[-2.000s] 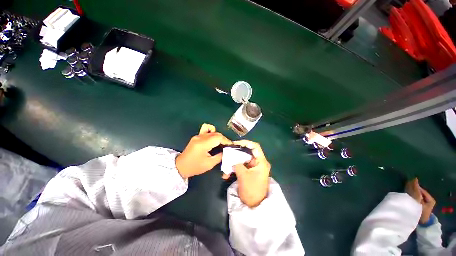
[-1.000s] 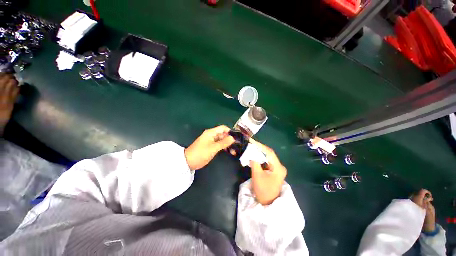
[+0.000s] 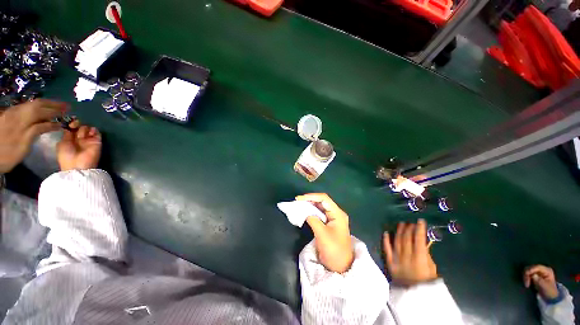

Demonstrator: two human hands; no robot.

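My left hand [image 3: 79, 147] is stretched to the far left, palm up with curled fingers. A small dark part [image 3: 67, 122] is at its fingertips, where another person's hand meets mine; I cannot tell which hand holds it. My right hand [image 3: 332, 236] holds a folded white wiping cloth [image 3: 297, 212] between thumb and fingers, just below the solvent bottle [image 3: 313, 161]. The bottle stands with its round whitish lid [image 3: 310, 127] flipped open.
Another person's hand [image 3: 22, 133] is at the left. A second person's hand [image 3: 410, 252] lies beside round parts [image 3: 445, 204] near the metal post [image 3: 496, 159]. Dark round parts [image 3: 121, 95] lie beside the black tray of wipes [image 3: 202, 79]. A second black box [image 3: 117, 63] and bulk parts [image 3: 28, 60] are farther left.
My left hand has left my right hand and moved far left with the neighbour's hand. My right hand keeps the cloth. Another hand has reached in at the right, where one round part no longer shows.
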